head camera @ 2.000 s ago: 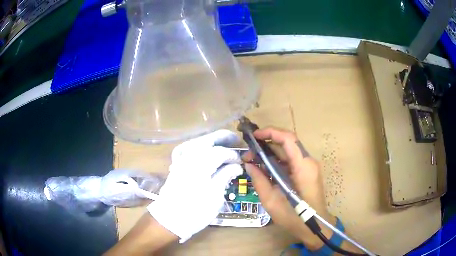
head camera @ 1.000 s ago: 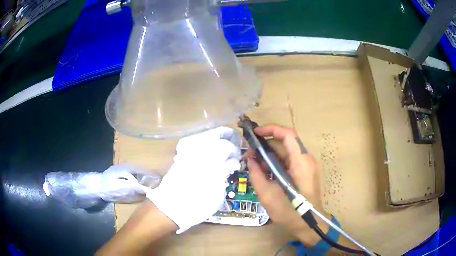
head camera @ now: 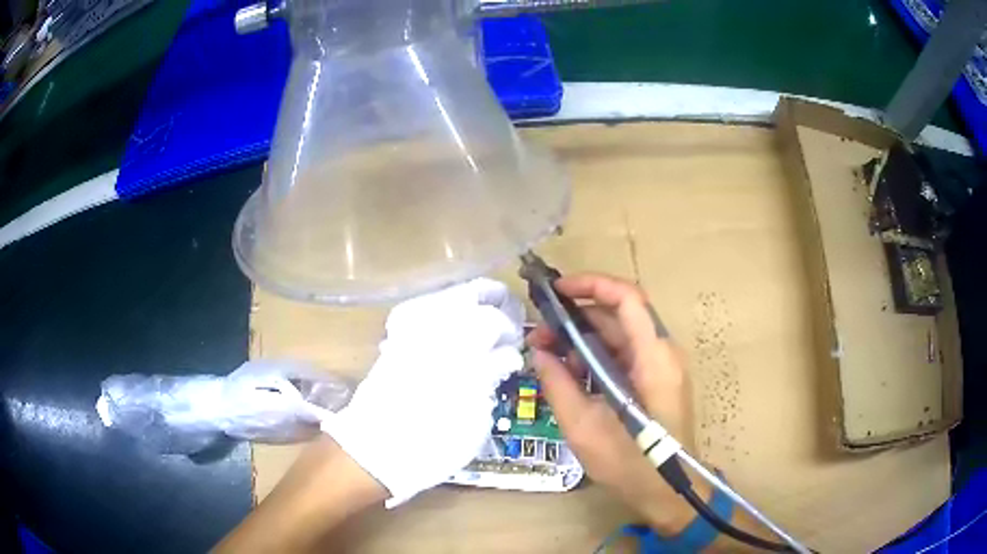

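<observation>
A white plastic housing (head camera: 517,478) lies on the cardboard work sheet (head camera: 606,509) with a green circuit board (head camera: 541,426) inside. The board carries yellow, blue and black parts. My white-gloved left hand (head camera: 438,379) lies over the housing's left and upper part, fingers curled; what its fingertips touch is hidden. My bare right hand (head camera: 617,400) holds the soldering iron (head camera: 593,370), its front end pointing up and left beside the hood's rim. The right fingertips are near the left fingers over the board. A wrist strap (head camera: 693,530) is on my right wrist.
A clear fume hood (head camera: 400,195) hangs above the hands. A bagged bundle (head camera: 179,409) lies at left. A cardboard tray (head camera: 855,406) with the dark iron stand (head camera: 911,233) is at right. A blue plastic sheet (head camera: 206,92) lies across the edge of the green belt (head camera: 703,43).
Over the two seconds my left hand has shifted slightly to the right over the housing, its fingers now more curled. My right hand and the iron have barely moved.
</observation>
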